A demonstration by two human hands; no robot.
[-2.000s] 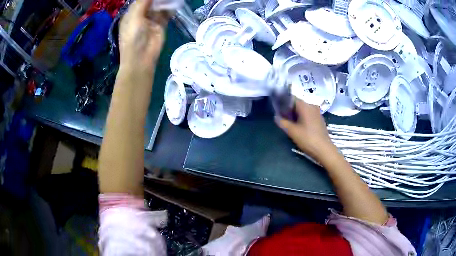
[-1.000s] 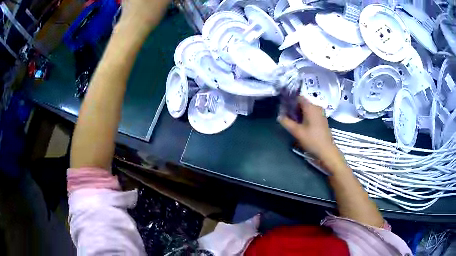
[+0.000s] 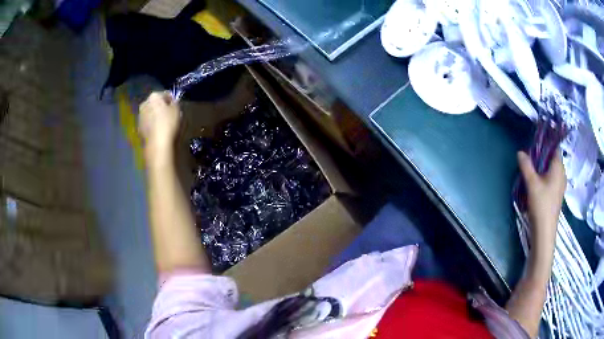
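Note:
My left hand [image 3: 159,119] is closed on one end of a long, shiny clear plastic strip or bag [image 3: 228,61]. The strip stretches right, over the carton's edge, towards the bench. My right hand [image 3: 544,185] is closed around a bundle of red, blue and purple wire leads [image 3: 547,138] with small white tips. White cables [image 3: 571,278] run down from that hand along the bench. White round bases [image 3: 442,77] lie piled beyond the leads.
An open brown carton [image 3: 291,255] below the bench holds a heap of dark, shiny bagged parts [image 3: 255,179]. A black cloth [image 3: 155,49] lies by the carton. The green bench mat [image 3: 450,159] has a curved edge. Stacked brown cartons [image 3: 50,172] stand at the far left.
The view has turned left and down, bringing the carton into full view. My left hand has moved from over the bench to beyond the carton, with the plastic strip. My right hand still holds the leads.

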